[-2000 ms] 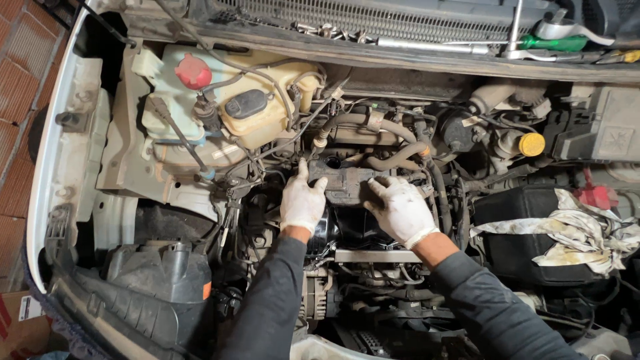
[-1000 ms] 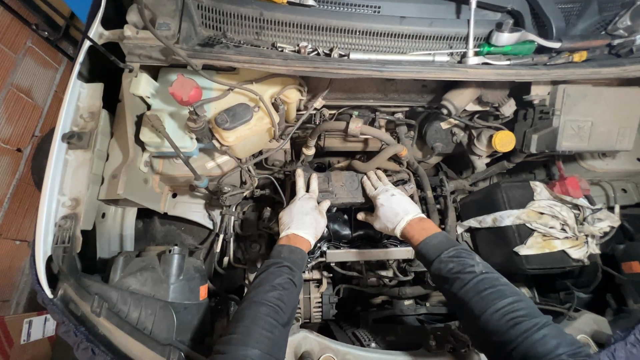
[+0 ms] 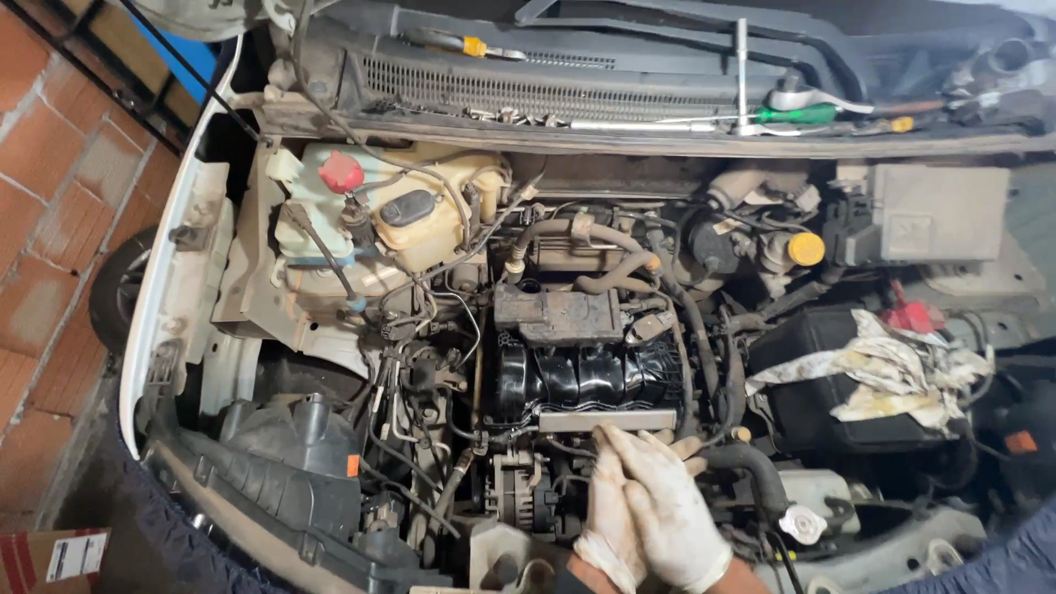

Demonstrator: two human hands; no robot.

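Note:
Both hands wear soiled white gloves and are pressed together, palm to palm, low in the head view, in front of the engine. My left hand (image 3: 609, 516) lies on the left side of the pair and my right hand (image 3: 672, 511) on the right. No object shows in either. Just beyond the fingertips runs a metal fuel rail (image 3: 606, 421) along the glossy black intake manifold (image 3: 590, 378). Above that sits a dusty grey-brown housing (image 3: 558, 315), below a curved hose (image 3: 569, 227). The alternator (image 3: 516, 495) is left of the hands.
A dirty rag (image 3: 891, 371) lies over the black battery (image 3: 796, 396) at right. Ratchets and a green-handled screwdriver (image 3: 796, 114) rest along the windshield cowl (image 3: 511, 87). At left are a coolant tank (image 3: 421, 227) with a black cap, a red cap (image 3: 341, 172) and an air duct housing (image 3: 289, 462).
Both hands have left the dusty housing and come back toward the front of the engine bay, from apart to pressed together.

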